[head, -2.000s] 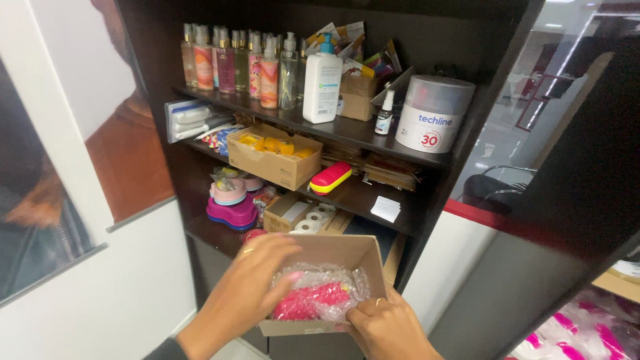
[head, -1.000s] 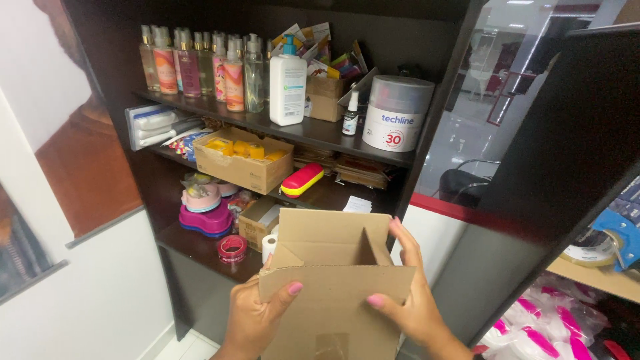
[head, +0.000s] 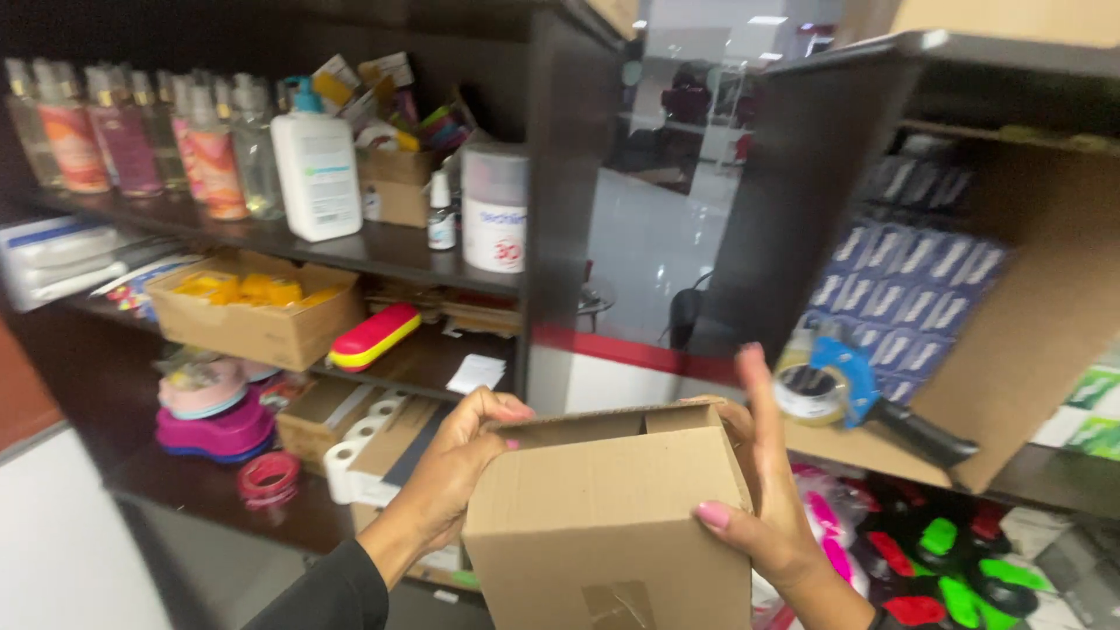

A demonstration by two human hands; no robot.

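Observation:
Between both hands is a small cardboard box (head: 612, 516), a strip of tape on its near face and a narrow gap showing at its top. My left hand (head: 451, 464) holds the upper left corner, fingers on the flap edge. My right hand (head: 770, 490) grips the right side with the thumb on the near face and the index finger pointing up. What the box contains is hidden. A blue tape dispenser (head: 844, 376) with a black handle and a roll of clear tape lies on a shelf beyond my right hand.
A dark shelf unit (head: 394, 254) at left holds spray bottles (head: 210, 157), a white pump bottle (head: 317, 166), an open carton of yellow packets (head: 262, 332), a red and yellow case (head: 376, 337) and paper rolls (head: 346, 455). At right, a carton (head: 1006, 324) stands above bagged items (head: 954, 560).
The box was open, showing a bubble-wrapped pink item two seconds ago; its top flaps are now folded further over. The view has swung right, bringing the tape dispenser and right shelves more into sight.

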